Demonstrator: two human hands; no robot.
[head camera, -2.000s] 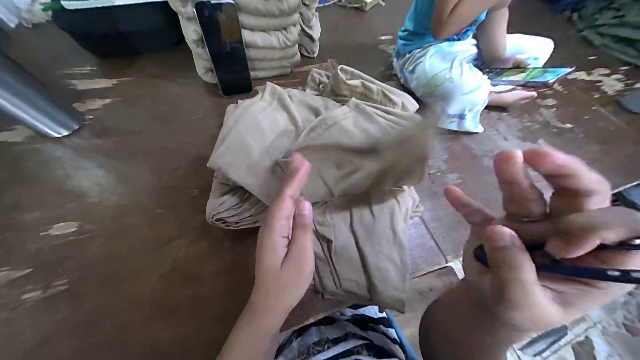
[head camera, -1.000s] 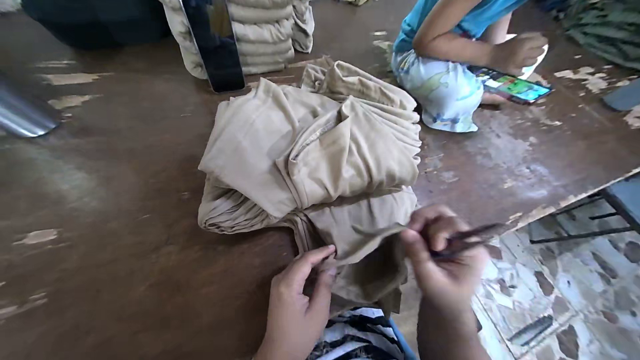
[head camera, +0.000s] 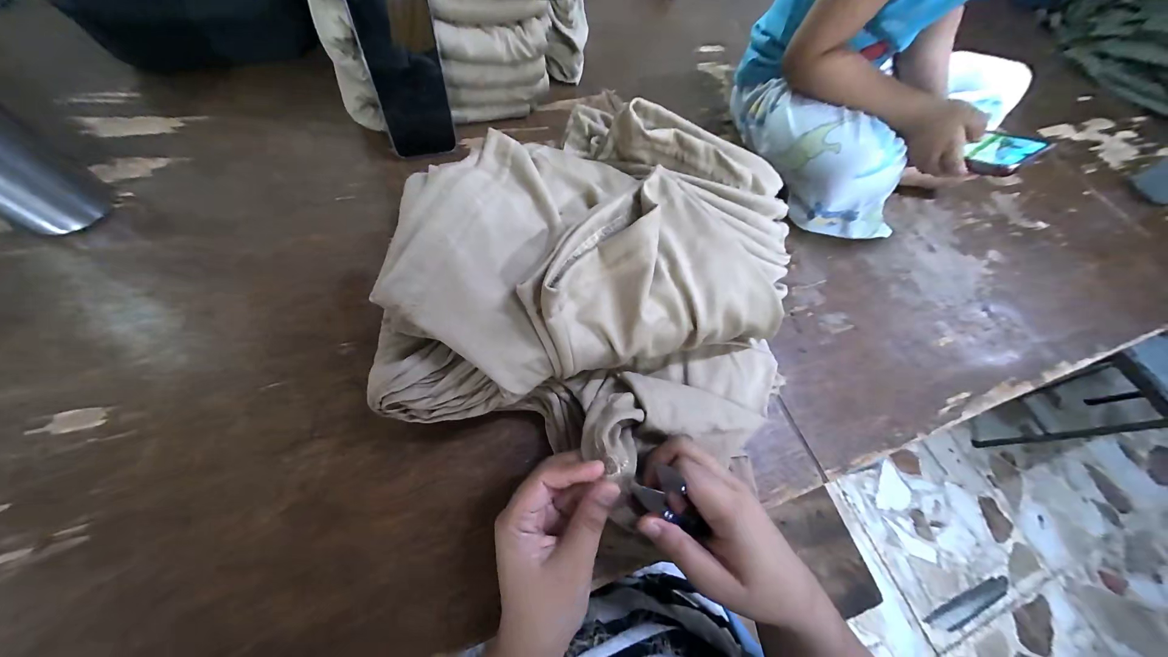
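A stack of beige fabric garments (head camera: 584, 265) lies on the worn wooden table. My left hand (head camera: 557, 529) pinches a gathered edge of beige cloth (head camera: 613, 438) between thumb and fingertips, at the near side of the stack. Close on its right, my right hand (head camera: 721, 529) holds small dark thread snips (head camera: 671, 502), their blades parted and pointing at that edge. Whether the blades touch the cloth is too small to tell. The lower part of the cloth is hidden behind my hands.
A smartphone (head camera: 401, 82) leans on a second beige fabric pile (head camera: 497, 55). A seated person (head camera: 821, 146) at the back right holds a lit phone (head camera: 1006, 151). A metal cylinder (head camera: 46, 182) is at left, dark green cloth (head camera: 1118, 46) at far right. The table edge (head camera: 995, 401) runs at right.
Two seconds ago my hands were apart, the right one holding the dark tool off to the right. Now both are together at the cloth edge, with the snips' blades turned toward it.
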